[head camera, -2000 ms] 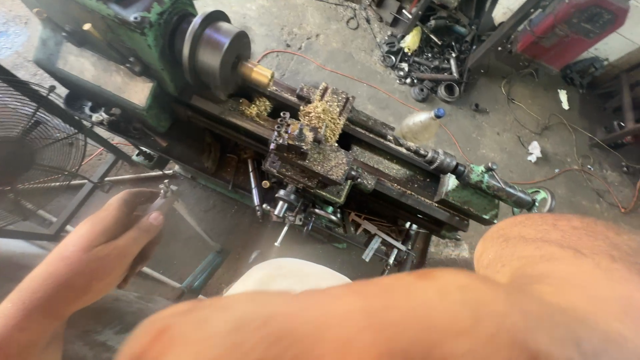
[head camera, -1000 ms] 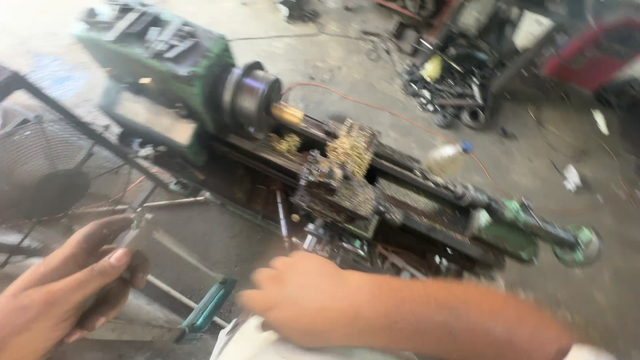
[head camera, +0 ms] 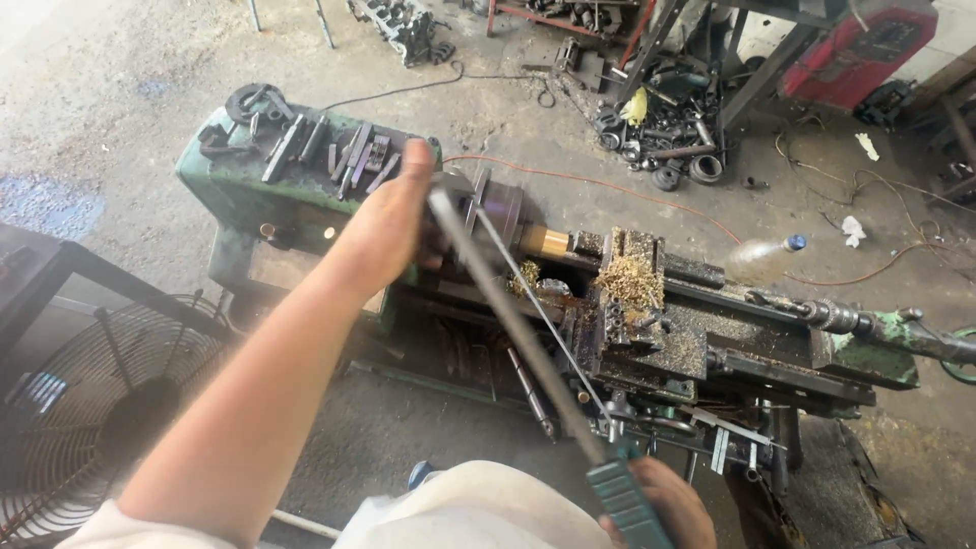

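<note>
A hacksaw (head camera: 518, 328) slants across the view, its thin blade to the right of its thicker frame bar. My right hand (head camera: 667, 496) is closed around its green handle (head camera: 629, 499) at the lower right. Beside the saw's far end is my left hand (head camera: 396, 213), thumb raised; its fingers are partly hidden, and whether they grip the saw cannot be told. Beyond lies a green metal lathe (head camera: 297, 191). Its chuck (head camera: 496, 210) carries a brass-coloured round bar (head camera: 545, 240). Curly brass-coloured chips (head camera: 631, 280) cover the tool post area.
Steel bars (head camera: 354, 160) rest on the headstock. A fan (head camera: 114, 427) stands at lower left. A vernier caliper (head camera: 732, 427) lies near the carriage. Behind the lathe are a plastic bottle (head camera: 762, 255), an orange cord (head camera: 595, 183) and piled metal parts (head camera: 679, 130).
My right hand has taken hold of the hacksaw's green handle. My left hand has moved from the lower left to beside the chuck, and the saw now lies across the front of the lathe.
</note>
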